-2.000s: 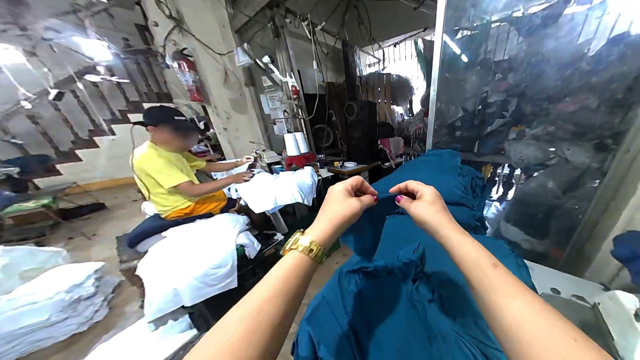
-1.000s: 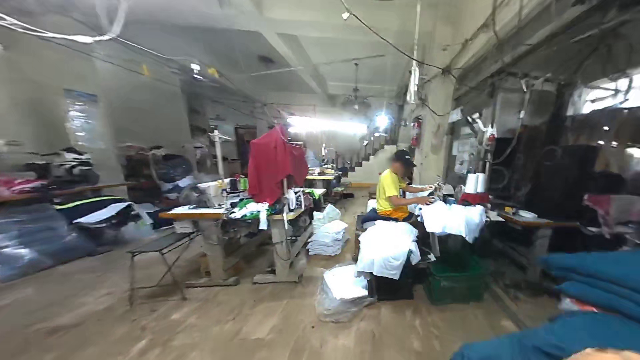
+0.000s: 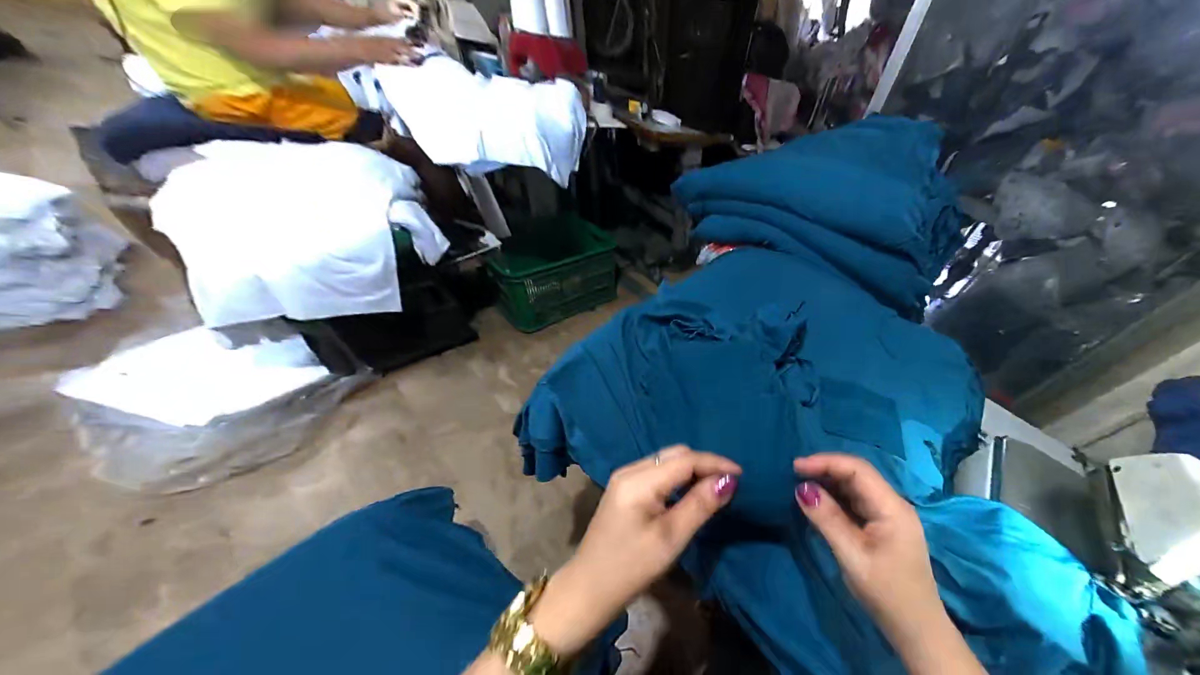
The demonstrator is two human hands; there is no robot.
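Note:
My left hand (image 3: 661, 511), with a gold-coloured watch or bracelet at the wrist, hangs over the teal fabric. Its thumb and forefinger are close together, and no cloth shows clearly between them. To its right, my right hand (image 3: 858, 516) has thumb and forefinger slightly apart in front of the same heap. Teal garment pieces (image 3: 722, 384) lie heaped beyond both hands, with a folded teal stack (image 3: 816, 187) behind. Another teal cloth (image 3: 347, 581) spreads at the lower left. Brighter blue cloth (image 3: 1022, 572) lies right of my right hand.
A co-worker in a yellow shirt (image 3: 206, 47) sits at the upper left, hands at white cloth (image 3: 487, 108). A green plastic crate (image 3: 558, 277) stands on the floor near a plastic-wrapped white stack (image 3: 206, 394). Sewing machine parts (image 3: 1050, 497) are at the right. Clear plastic sheeting (image 3: 1059, 187) hangs behind.
Two seconds ago my hands were close together at a teal piece; now they are apart over the heap. The view swung left across the room and back, and now points lower.

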